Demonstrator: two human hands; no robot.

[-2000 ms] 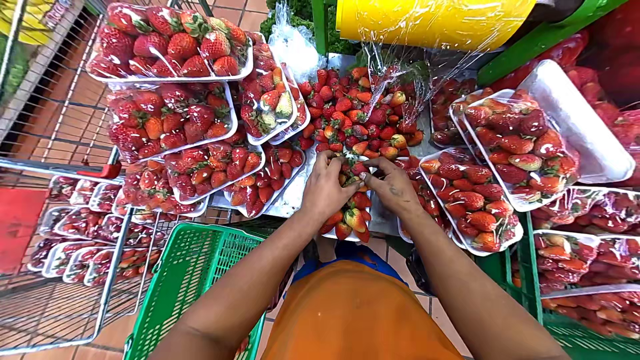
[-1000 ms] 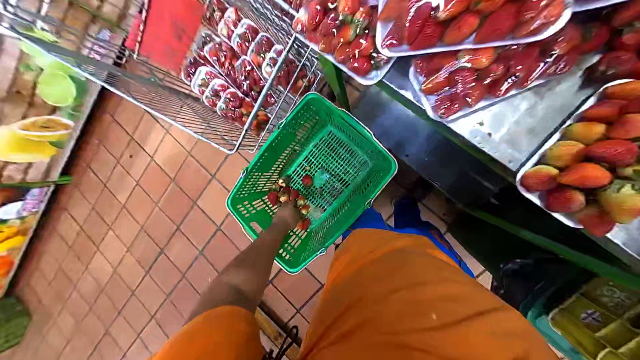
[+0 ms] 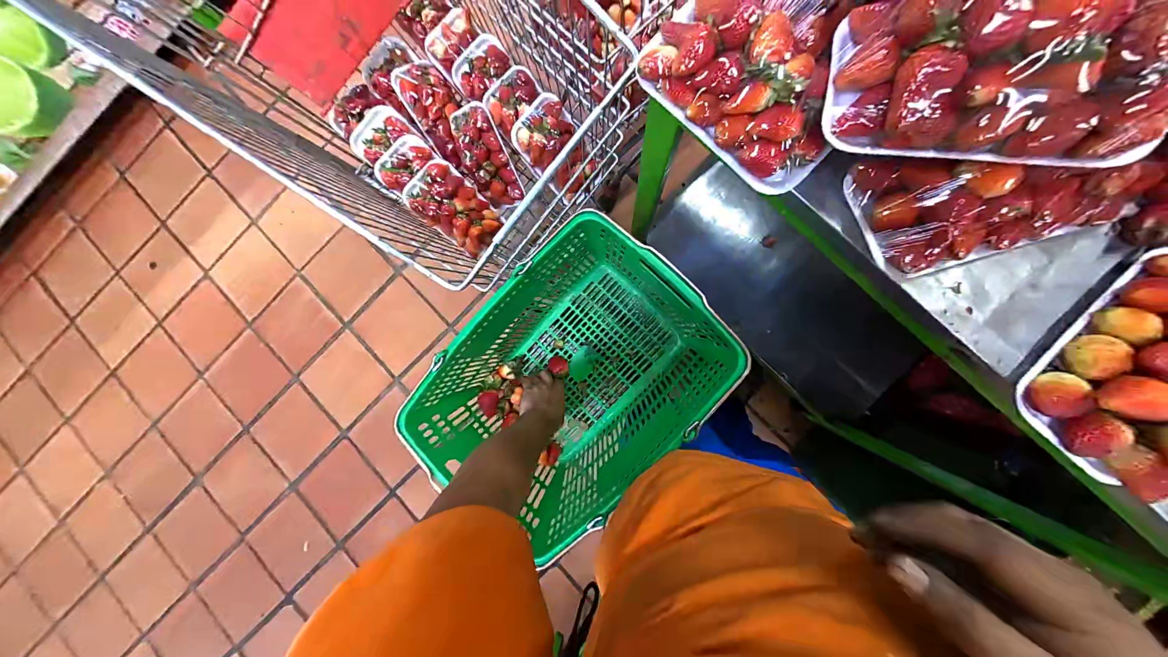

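Note:
My left hand reaches down into a green plastic shopping basket, among a few loose strawberries lying at one end of it. Its fingers are at the fruit, but whether they grip any cannot be made out. At the lower right, beside my orange clothing, is my right hand, blurred, with its fingers apart and nothing visible in them. Film-wrapped trays of strawberries sit on the metal display table above it. An uncovered tray of strawberries stands near the right edge.
A wire shopping cart holding packed strawberry trays and a red panel stands beyond the basket. Green table framing runs along the right. Tiled floor lies to the left.
The view has swung from the tabletop strawberries to the basket on the floor side. My left hand has gone from the fruit pile into the basket. My right hand has come back into view at lower right.

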